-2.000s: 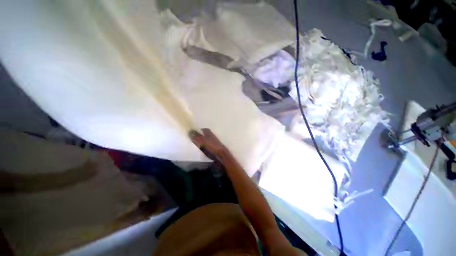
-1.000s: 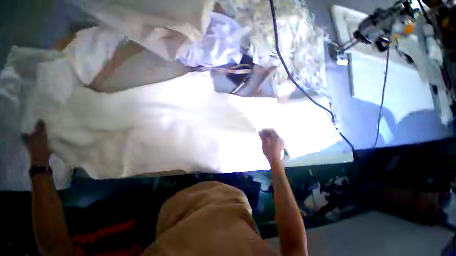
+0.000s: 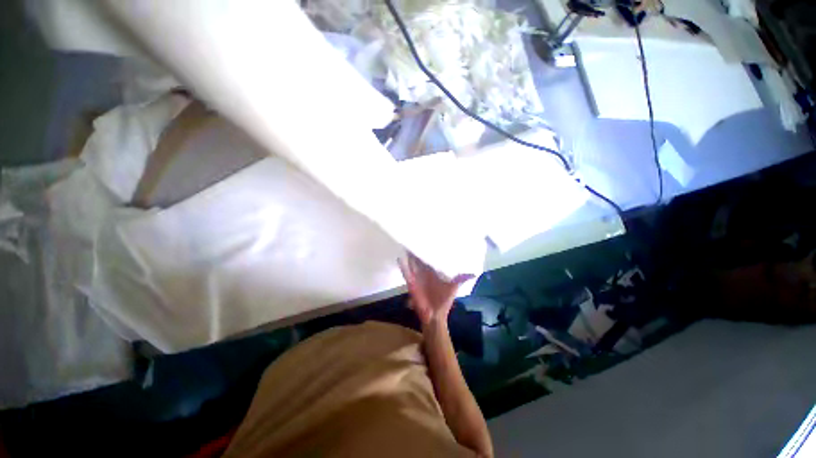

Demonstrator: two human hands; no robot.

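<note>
A long white cut fabric panel (image 3: pixel 295 107) is raised over the table, running from the upper left down to the table's front edge. My right hand (image 3: pixel 435 288) holds its lower end at the table edge, thumb and fingers around the fabric. My left hand is not in view. More white panels (image 3: pixel 242 241) lie on the table under the raised one, and a glaring white stack (image 3: pixel 523 192) lies to the right of my hand.
A heap of shredded offcuts (image 3: pixel 474 63) lies behind. A dark power cord (image 3: pixel 483 116) crosses the fabric. A metal device (image 3: pixel 562 40) stands at the back right beside a white board-like stack (image 3: pixel 667 85). Scraps (image 3: pixel 590 322) lie on a dark shelf below the table edge.
A long panel has been lifted off the table. My right hand has moved left and toward me, now holding its end. My left hand has gone out of view.
</note>
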